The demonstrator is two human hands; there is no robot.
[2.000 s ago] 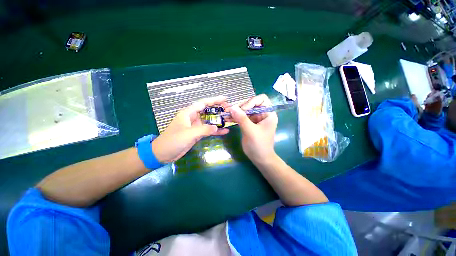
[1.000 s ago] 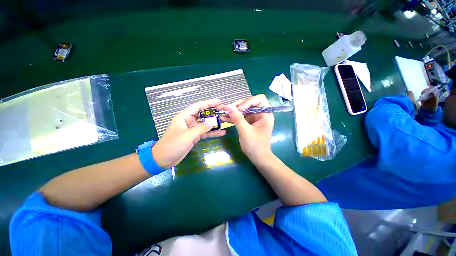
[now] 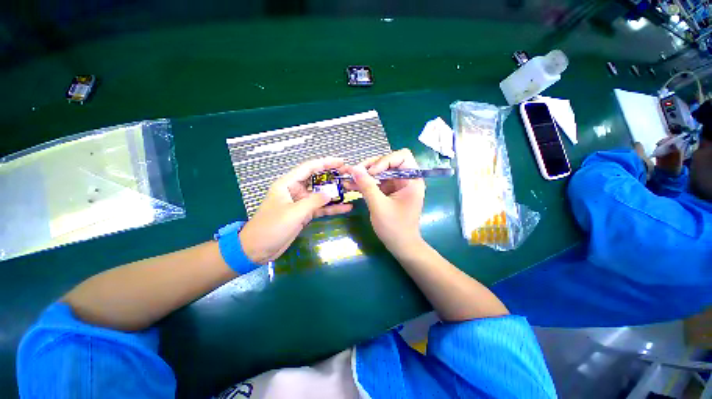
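Note:
My left hand (image 3: pixel 290 204), with a blue band on the wrist, holds a small dark squarish module (image 3: pixel 327 187) with a white patch and yellow marks between thumb and fingers. My right hand (image 3: pixel 394 199) holds metallic tweezers (image 3: pixel 414 174), their rear end pointing right. The tweezers' tips are at the module's right edge, hidden by my fingertips. A white sheet with many dark stripes (image 3: pixel 312 136) lies behind and partly under my hands. Amber-yellow small squares (image 3: pixel 300 251) lie flat and glossy on the mat below my hands.
At far left is a large clear bag with pale sheets (image 3: pixel 86 183). Single modules lie behind (image 3: pixel 360 75) and at back left (image 3: pixel 80 88). To the right are a white scrap (image 3: pixel 438 137), a narrow bag (image 3: pixel 485 175), a phone (image 3: pixel 545 140), a white bottle (image 3: pixel 534 76) and a blue-clothed person (image 3: pixel 636 226).
The modules at the back have moved left across the view. Another small dark piece shows more beside the bottle. The held module has tilted so its white patch shows more; both hands keep their hold.

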